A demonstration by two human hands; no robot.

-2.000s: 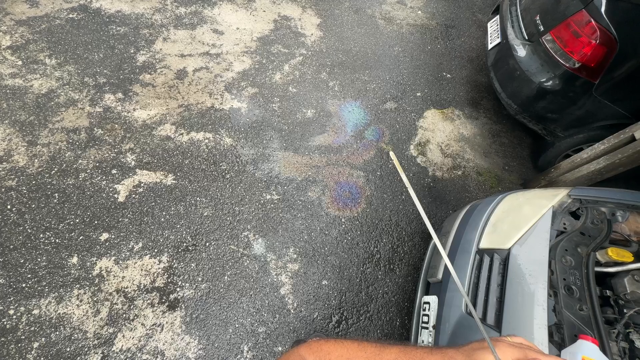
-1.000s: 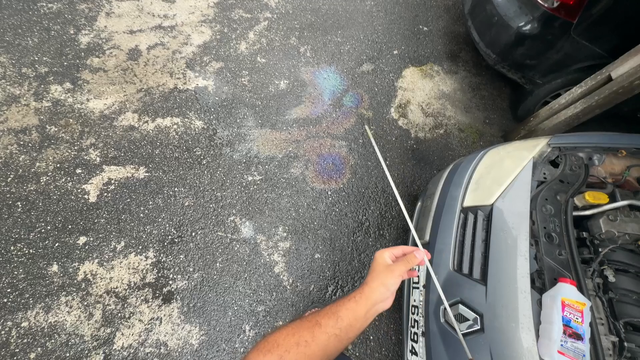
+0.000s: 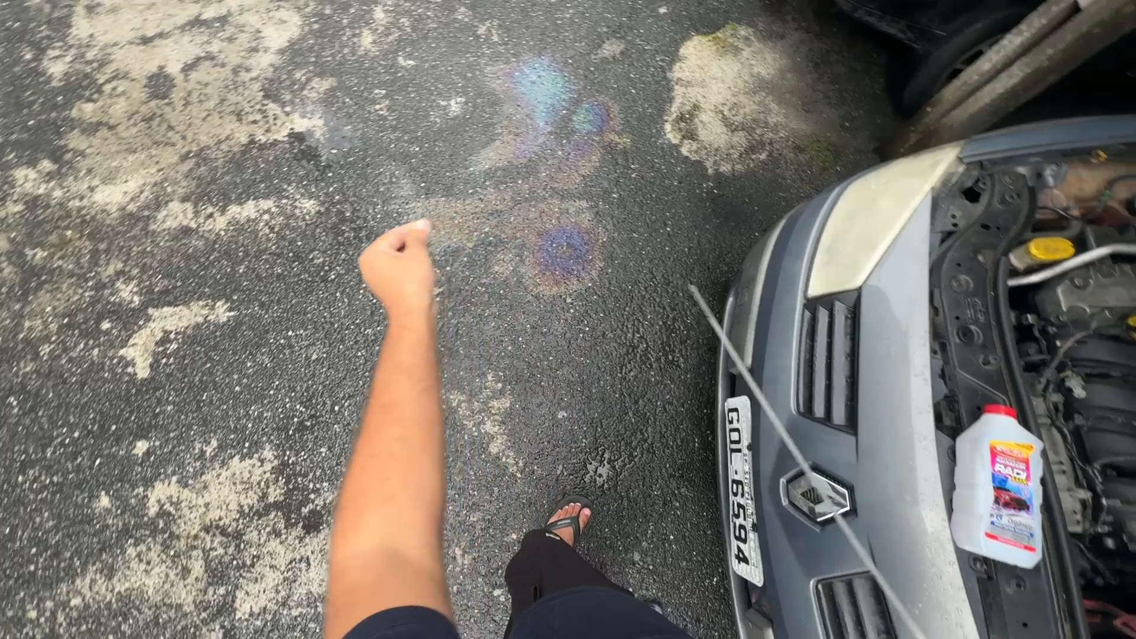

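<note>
My left hand (image 3: pixel 399 266) is raised over the asphalt, its fingers curled in and nothing visible in it. My right hand is not in view. A long thin pale rod (image 3: pixel 754 386) slants across the front of a grey Renault car (image 3: pixel 887 373), passing over the grille emblem (image 3: pixel 816 497) and leaving the frame at the bottom; what holds it is out of view. A translucent white plastic bottle (image 3: pixel 998 488) with a red cap and a printed label rests on the front edge of the engine bay (image 3: pixel 1083 355).
Iridescent oily patches (image 3: pixel 565 253) mark the wet asphalt ahead. At the top right are wooden-looking beams (image 3: pixel 1003 75) and part of a dark car with its wheel (image 3: pixel 945 58). My foot in a flip-flop (image 3: pixel 570 519) stands beside the car's bumper.
My left hand held the rod one second ago; it has let go and moved left, away from the car. The rod's far tip has shifted back toward the bumper.
</note>
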